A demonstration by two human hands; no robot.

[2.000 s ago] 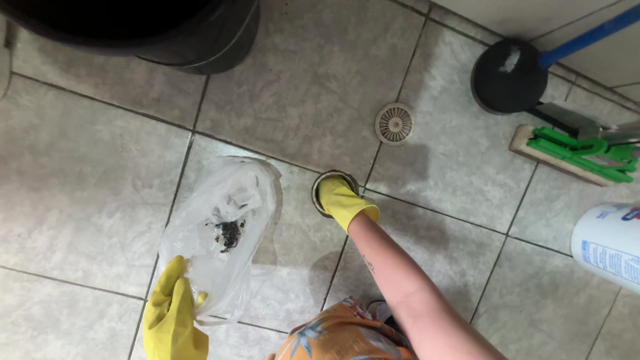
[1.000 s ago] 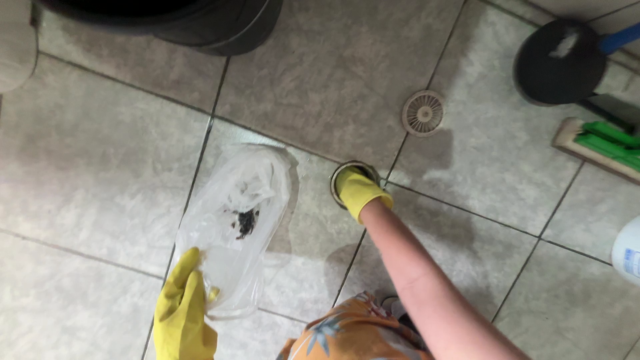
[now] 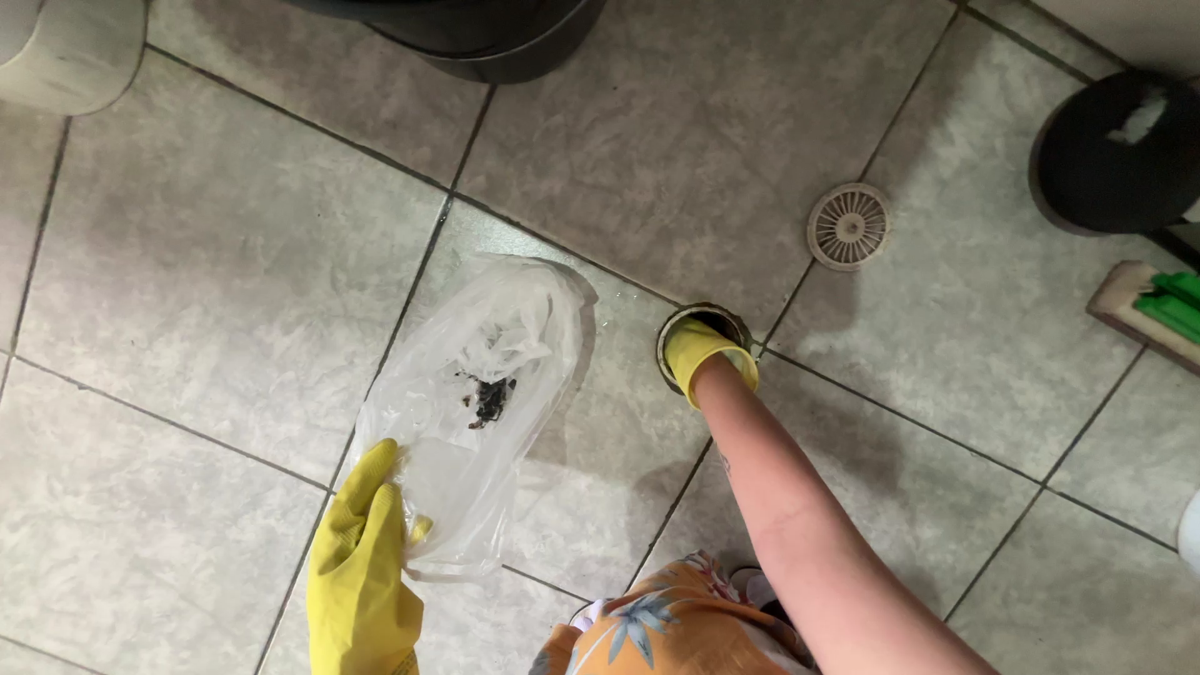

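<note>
My left hand [image 3: 367, 562], in a yellow rubber glove, grips the near edge of a clear plastic bag [image 3: 553, 323] lying on the tiles. Dark, wet-looking debris [image 3: 490, 401] shows at the middle of the bag. My right hand [image 3: 708, 361], gloved in the same yellow rubber, reaches down into a round floor drain opening [image 3: 667, 326]; its fingers are hidden inside. The round slotted drain cover [image 3: 848, 227] lies on the floor beyond the opening, up and to the right.
A black bucket [image 3: 506, 52] stands at the top. At the right are a round black object [image 3: 1116, 159], a cleaning tool with a green holder and pale head [image 3: 1139, 305], and part of a white container [image 3: 1191, 530]. A pale rounded base [image 3: 84, 66] is at upper left.
My right hand seems to sit deeper in the drain opening, with the glove's cuff now at the rim. My left hand still grips the bag. The view has shifted left.
</note>
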